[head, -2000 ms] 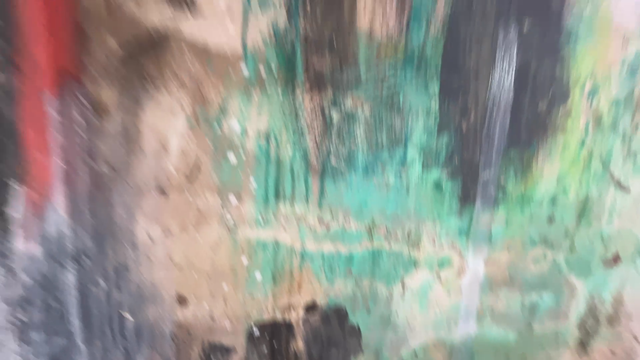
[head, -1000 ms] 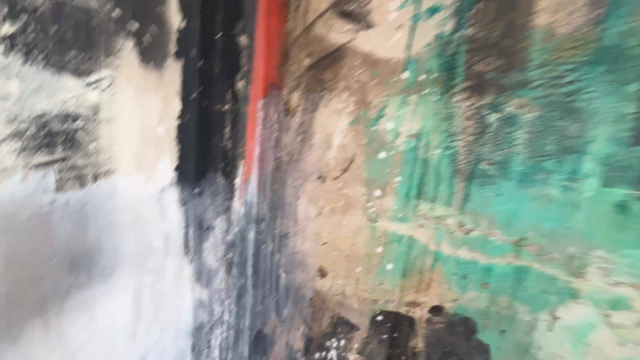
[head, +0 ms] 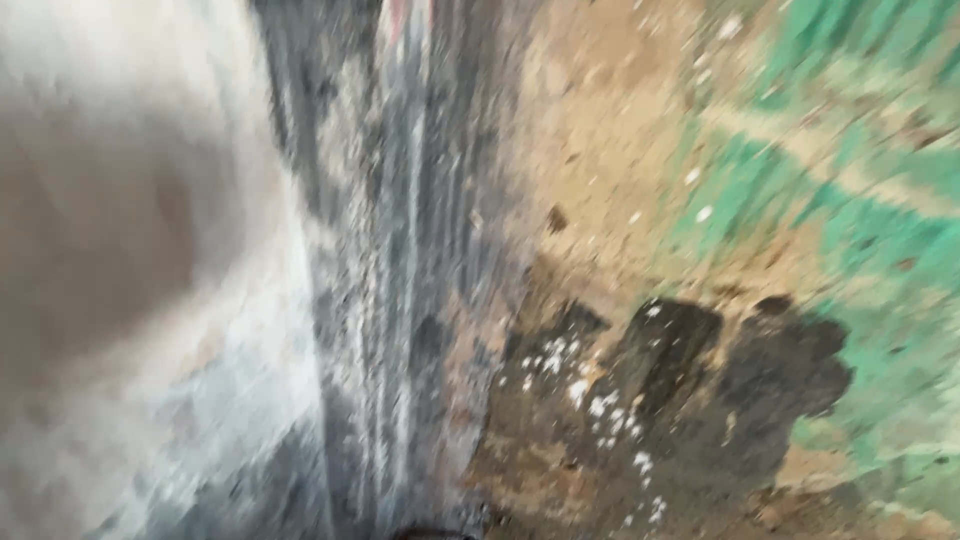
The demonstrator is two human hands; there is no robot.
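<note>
Neither my left hand nor my right hand shows in the head view. A paint-smeared surface (head: pixel 615 150) fills the right side, tan with green streaks, dark brown blotches (head: pixel 780 367) and white specks. Down the middle runs an upright grey strip (head: pixel 412 262), streaked with white and with a trace of red at its top. Blur hides the finer detail, and I cannot tell what object the strip belongs to.
On the left a pale white and grey surface (head: pixel 255 390) meets the strip, with a blurred brown-grey patch (head: pixel 90 240) on it. The rim of something dark (head: pixel 435 534) shows at the bottom edge.
The view has swung left and down, so the grey strip now stands near the middle and the dark blotches sit higher. No hand appears in any frame.
</note>
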